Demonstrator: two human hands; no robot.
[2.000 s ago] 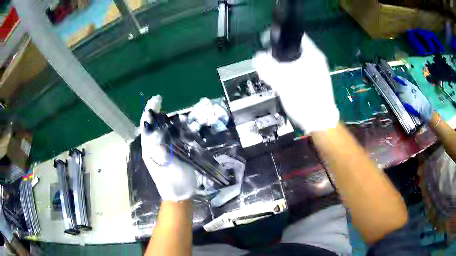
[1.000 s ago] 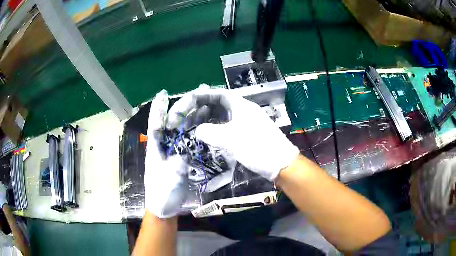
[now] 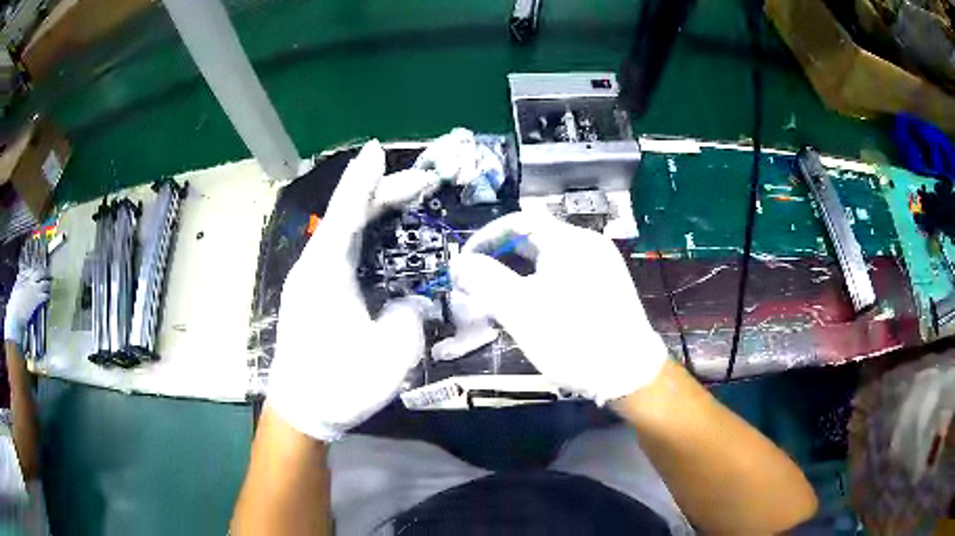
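Observation:
My left hand (image 3: pixel 340 304), in a white glove, holds the profile assembly (image 3: pixel 415 257) with its black and silver end turned up toward the camera. Most of the bar's length is hidden. My right hand (image 3: pixel 571 304), also gloved, is at the right side of that end, with fingers and thumb bent close together. Blue strips show by the end and at the right fingers. Whether the right fingers grip anything is unclear. A whitish glove or cloth (image 3: pixel 466 340) lies just below the held end.
The screw feeder (image 3: pixel 577 141) stands behind my right hand, with a crumpled cloth (image 3: pixel 461 162) left of it. Several profiles (image 3: pixel 126 277) lie left; one (image 3: pixel 836 225) lies right. A cable (image 3: pixel 750 209) hangs down. Neighbours are at both sides.
The right hand released the screwdriver and came down to the held part. Since then it has drawn slightly right, off the end. The view has shifted, and a third profile shows on the left board.

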